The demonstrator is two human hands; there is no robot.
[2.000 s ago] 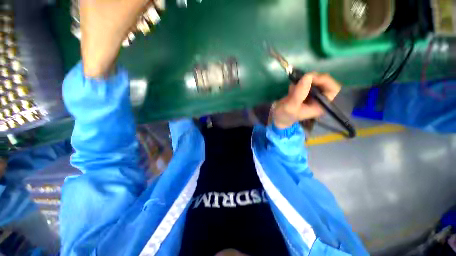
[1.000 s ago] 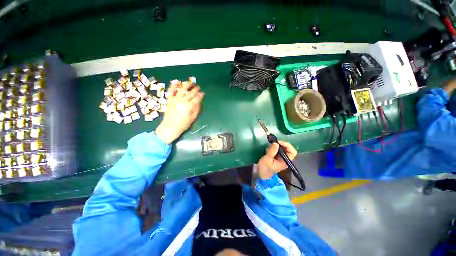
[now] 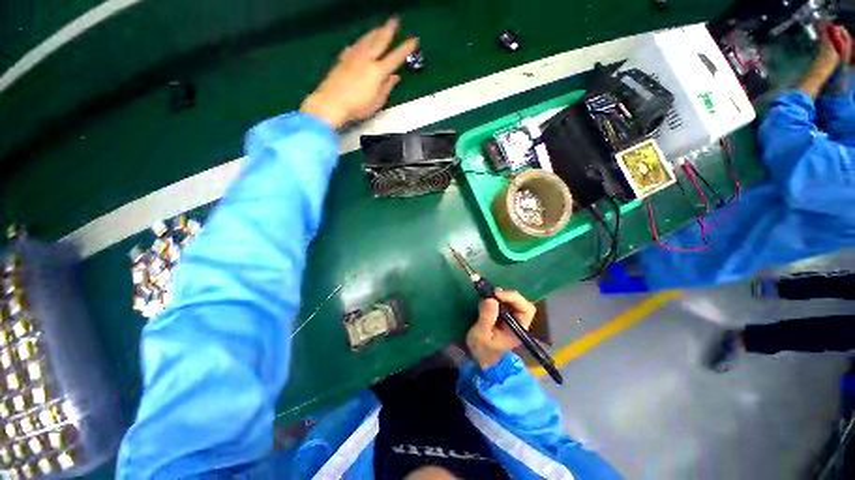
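My left hand [image 3: 361, 80] reaches over the white strip to the far part of the green bench, fingers spread beside a small dark electronic unit [image 3: 414, 61]; it does not appear to hold anything. My right hand [image 3: 499, 328] holds a black soldering iron [image 3: 518, 339] like a pen near the bench's front edge, its metal tip pointing up and left over the bench. The small soldering jig [image 3: 373, 324] lies on the bench left of the iron. A thin line of solder wire [image 3: 322, 306] lies left of the jig.
A black fan [image 3: 410, 162] and a green tray [image 3: 514, 246] with a brown tub [image 3: 536, 203] stand mid-bench. A white box [image 3: 698, 89] is beyond. My left sleeve partly covers silver parts [image 3: 155, 267]. A blister tray [image 3: 37, 375] is at left. Another person's arms [image 3: 806, 141] are at right.
My left hand has moved from the pile of silver parts out to the dark unit beyond the white strip. My right hand still holds the iron. The view has shifted and turned.
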